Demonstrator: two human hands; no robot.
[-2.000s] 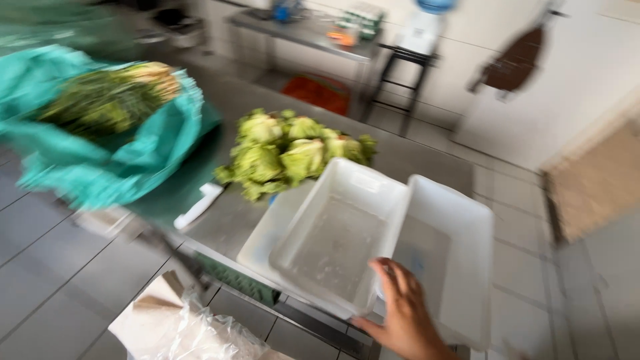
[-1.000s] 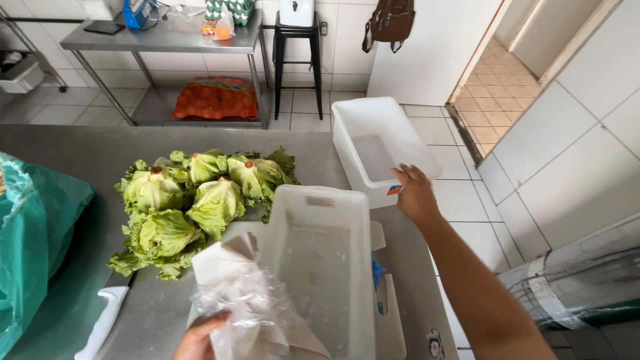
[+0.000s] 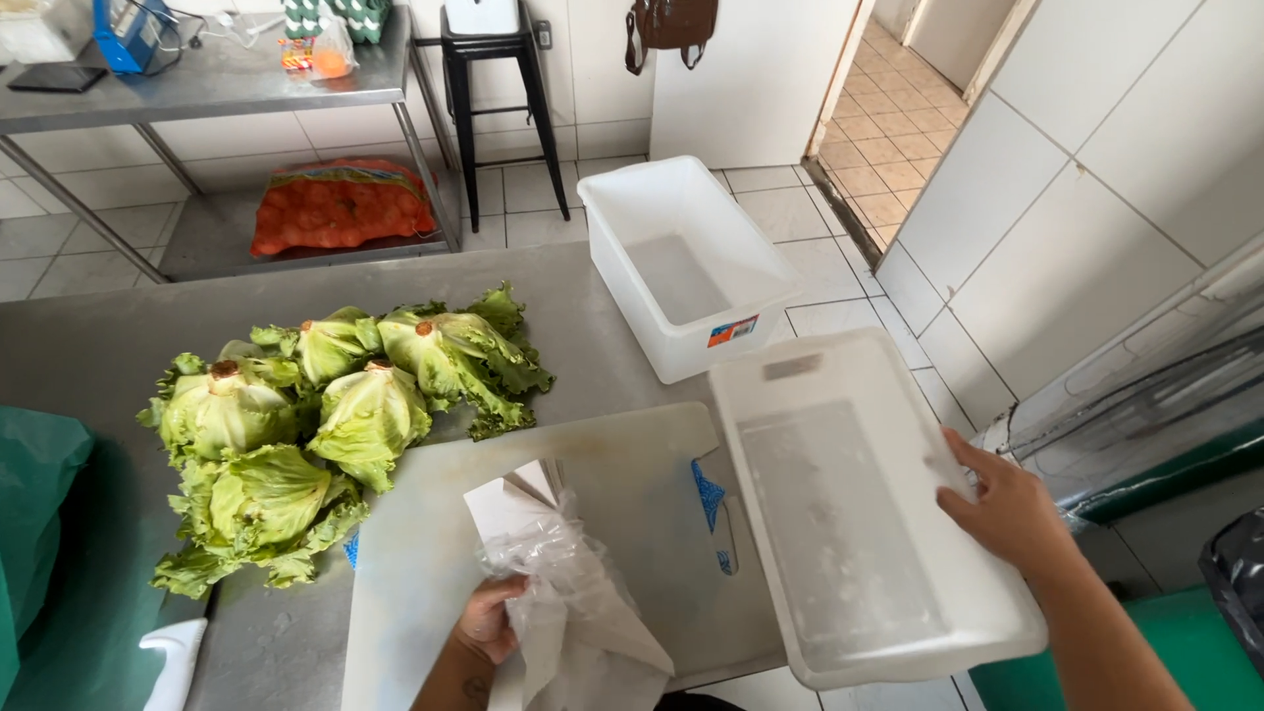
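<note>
My right hand [image 3: 1007, 504] grips the right rim of an empty translucent plastic bin [image 3: 839, 513], which overlaps the right edge of a white cutting board [image 3: 612, 474]. My left hand [image 3: 491, 617] holds a crumpled clear plastic bag with white paper [image 3: 568, 583] over the board. A blue patterned cloth [image 3: 709, 494] shows at the board's handle slot. Behind stands a second white plastic bin [image 3: 662, 326] with a coloured label. Several heads of lettuce [image 3: 370, 410] lie stem up, left of the board.
A white-handled knife [image 3: 176, 662] lies at the near left on the steel table [image 3: 553, 286], beside a green plastic bag [image 3: 39, 523]. Beyond are a second steel table [image 3: 247, 84], a red mesh sack [image 3: 341, 207] on its lower shelf and a black stool [image 3: 504, 109]. A tiled wall stands right.
My right hand has let go of the labelled bin and now holds the nearer bin, which has moved right, uncovering the cutting board. The bag and paper are still in my left hand.
</note>
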